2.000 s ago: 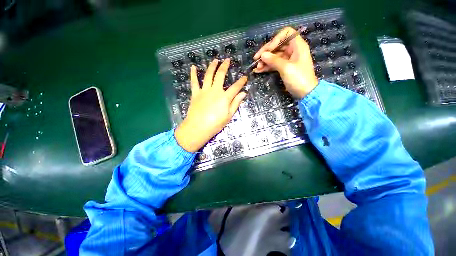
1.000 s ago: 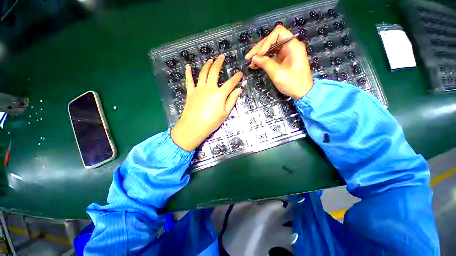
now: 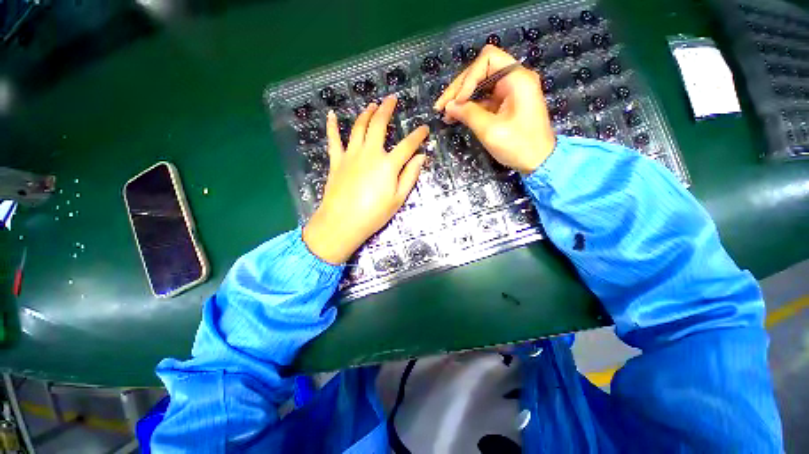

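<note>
A clear pocketed blister tray [image 3: 497,232] lies on the bench in front of me, with round dark units [image 3: 396,78] in its pockets. My left hand [image 3: 365,182] lies palm down over the tray's left half, fingers spread, holding nothing. My right hand [image 3: 501,106] holds thin dark tweezers [image 3: 498,78] like a pen over the tray's middle. The tweezers' tips point down left, near my left forefinger. Whether they grip a part is too small to tell. A few tiny black parts [image 3: 510,298] lie at the tray's near side.
A smartphone [image 3: 165,229] lies left of the tray, with tiny white bits [image 3: 73,213] beyond it. A red thin item [image 3: 18,280] is at the far left. A small whitish bag [image 3: 705,78] and a second, greyer tray [image 3: 781,80] lie at the right on the green bench [image 3: 231,53].
Since two seconds ago the tray and both hands sit slightly further left and up in view. The tweezers' tips have shifted slightly left. Both hands keep nearly the same pose.
</note>
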